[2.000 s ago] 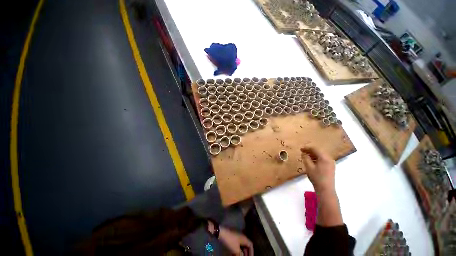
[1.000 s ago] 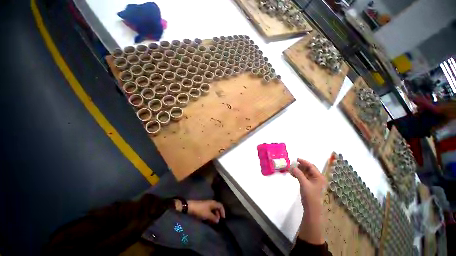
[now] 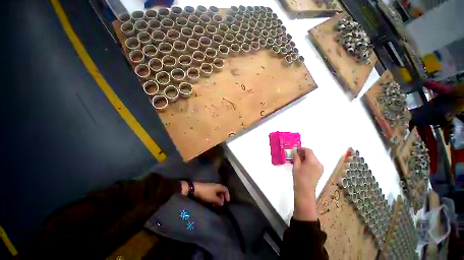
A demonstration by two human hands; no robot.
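My right hand (image 3: 307, 165) is over the white tabletop. Its fingertips are pinched together on a small pale piece (image 3: 296, 152) at the pale centre of the pink pad (image 3: 277, 148); the fingers partly hide the piece. My left hand (image 3: 212, 193) rests low near my lap, fingers loosely bent, with nothing visible in it. Grey-tan rings (image 3: 178, 45) stand upright in close rows on the far part of a wooden board (image 3: 219, 111). The near part of that board carries thin dark ring marks.
Boards with jumbled grey parts (image 3: 354, 40) lie along the far right. Nearer on the right, another board (image 3: 333, 218) bears standing rings. A crumpled clear bag (image 3: 436, 221) is at the right edge. A dark blue cloth (image 3: 155, 3) is cut off at the top. Part of a person shows at far right.
The single ring at the near part of the board two seconds ago is gone from there. My right hand moved from the board to beside the pink pad, then left onto its pale centre.
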